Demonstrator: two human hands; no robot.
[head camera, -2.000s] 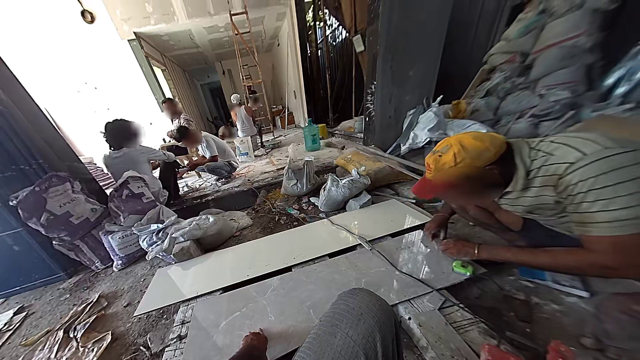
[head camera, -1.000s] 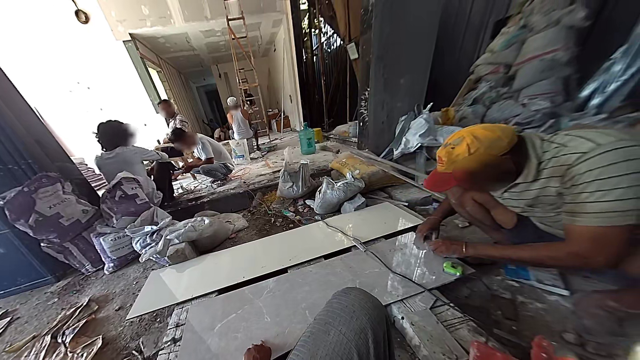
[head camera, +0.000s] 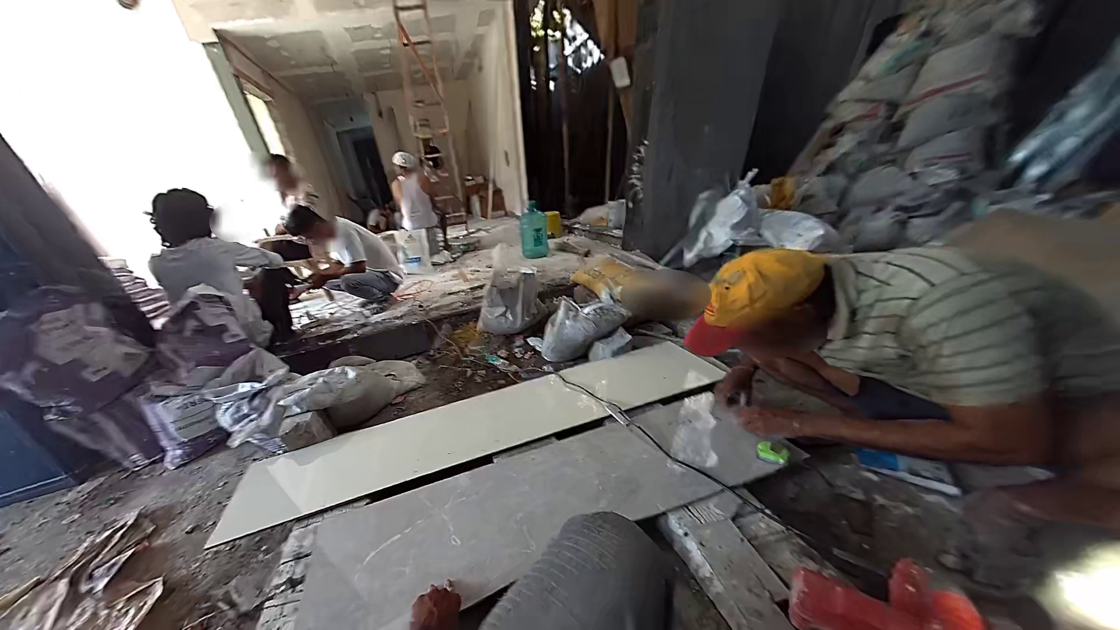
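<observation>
One of my hands, seemingly my left hand (head camera: 436, 605), shows at the bottom edge by the near side of a long grey marble-patterned slab (head camera: 490, 499); its fingers look curled, and whether it holds anything is hidden. My right hand is outside the view. My grey-clad knee (head camera: 591, 569) rises beside the slab. Behind lies a long cream slab (head camera: 464, 424), with a dark cable (head camera: 652, 437) across both. At the right end a co-worker in a yellow and red cap (head camera: 761, 289) leans over, both hands at the grey slab, near a green tape measure (head camera: 773, 452).
Red objects (head camera: 884, 599) and wooden boards (head camera: 726, 560) lie at lower right. Filled sacks (head camera: 582, 328) stand beyond the slabs, more (head camera: 79, 350) at left. Farther back, several people crouch or stand near a teal water bottle (head camera: 534, 231) and a ladder (head camera: 424, 114).
My visible hand sits lower in view and shows less than two seconds ago. The co-worker stays bent over the slab's right end, and the slabs appear unmoved.
</observation>
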